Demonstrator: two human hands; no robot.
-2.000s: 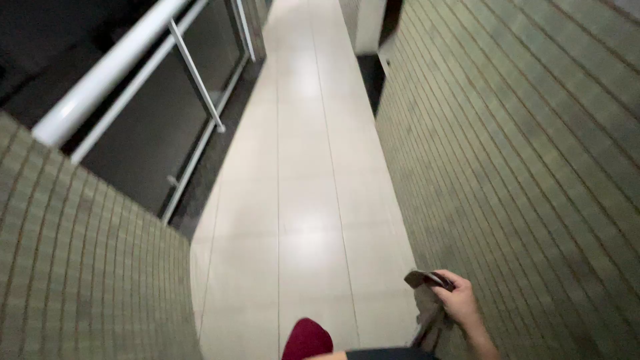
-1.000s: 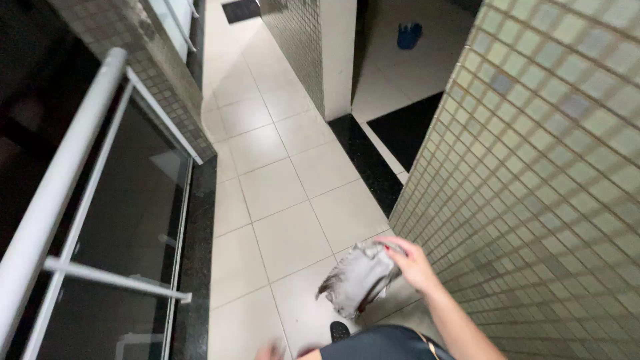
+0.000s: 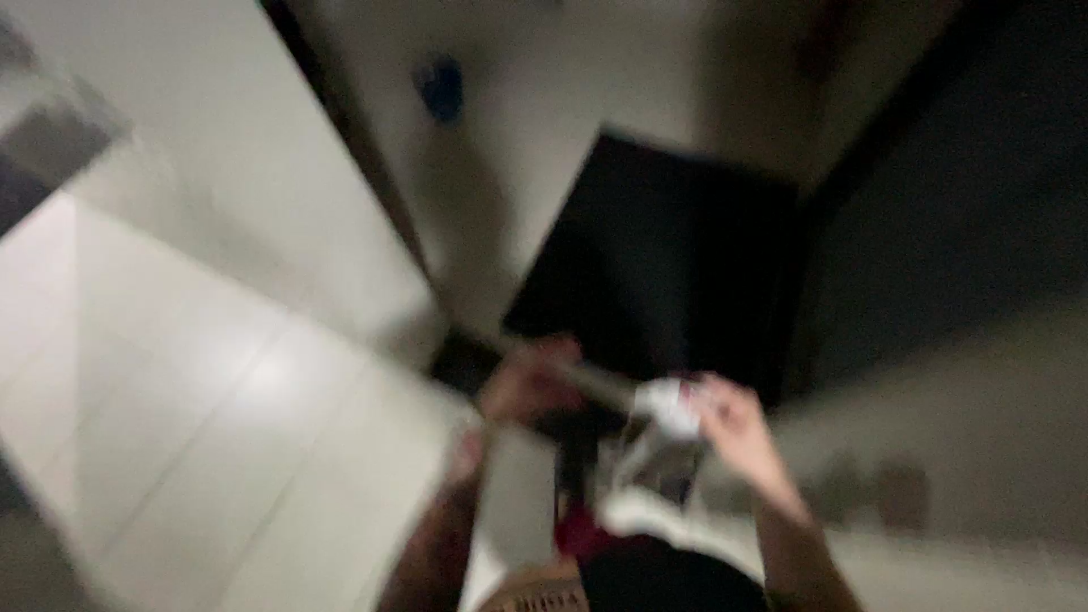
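Observation:
The head view is strongly blurred. My right hand [image 3: 731, 416], right of centre low in the view, is closed on a crumpled grey and white cloth-like item [image 3: 667, 425] that hangs below its fingers. To its left, my left hand [image 3: 535, 378] is raised in front of a dark doorway; blur hides its fingers and whether it holds anything. A pale strip runs between the two hands, too smeared to name. Dark clothing and a dark red shoe tip [image 3: 578, 531] show at the bottom.
A black mat [image 3: 629, 255] lies on the floor of a dim room ahead, with a blue object [image 3: 442, 85] farther in. Pale floor tiles [image 3: 212, 408] of the corridor stretch to the left. A dark door or panel [image 3: 943, 204] stands at the right.
The view has swung toward the doorway and its black mat. My left hand, only partly visible at the bottom edge one second ago, has come up near my right hand, which still holds the grey item.

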